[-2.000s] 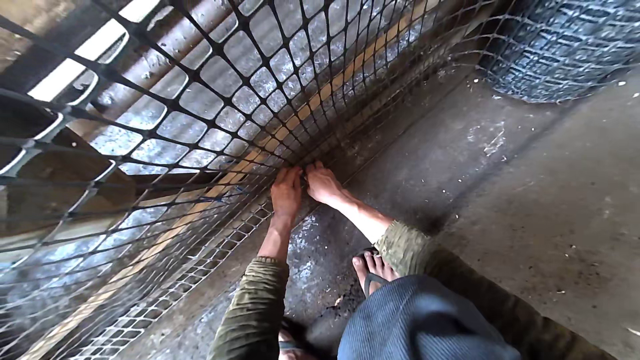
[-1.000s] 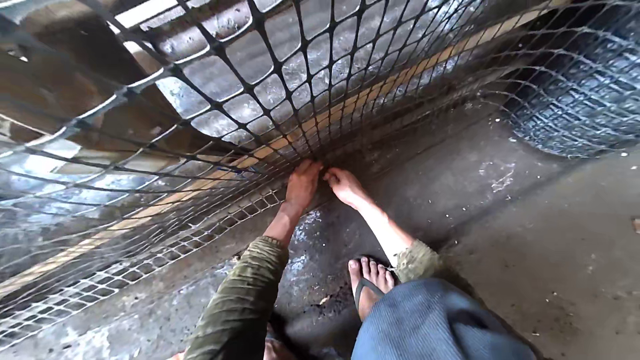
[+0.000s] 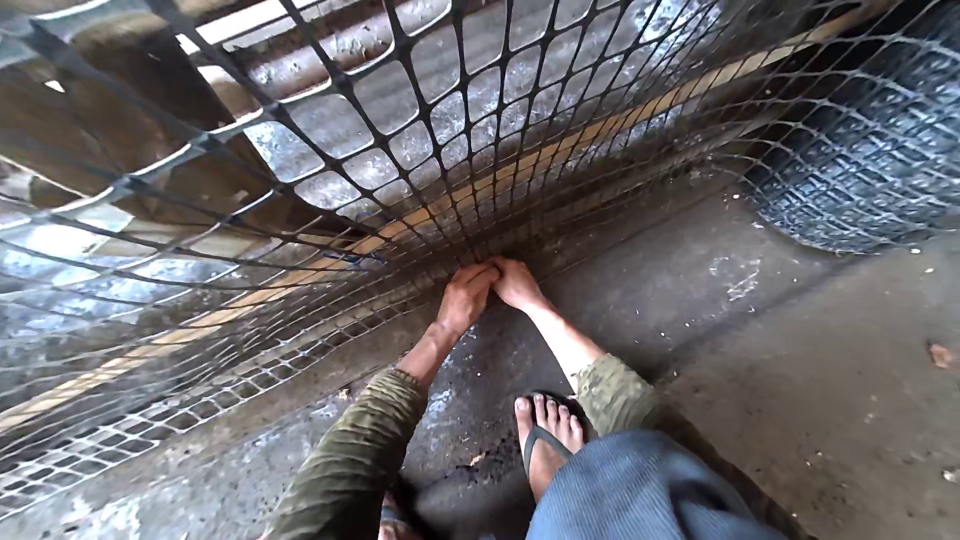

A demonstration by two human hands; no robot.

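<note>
Black plastic mesh netting [image 3: 465,135] stands upright in front of me, its lower edge running along the concrete floor. My left hand [image 3: 466,294] is at the netting's bottom edge with its fingers bent. Close against it, my right hand [image 3: 516,282] is also at that edge, fingertips touching or almost touching the left. The fingertips are hidden by the hands' backs, so whether they pinch a strand or something small cannot be told. Behind the mesh runs a long wooden batten [image 3: 540,156]. A bit of blue tie [image 3: 355,259] is on the mesh left of my hands.
A thick roll of the same netting [image 3: 855,172] stands at the right. Brown boards [image 3: 150,127] and a pipe [image 3: 322,60] are behind the mesh at the upper left. My sandalled foot [image 3: 546,435] is on the concrete floor [image 3: 750,360], where a dry leaf [image 3: 940,355] lies.
My hands, together at the mesh edge two seconds ago, were slightly apart one second ago and are close together again. The view has shifted somewhat.
</note>
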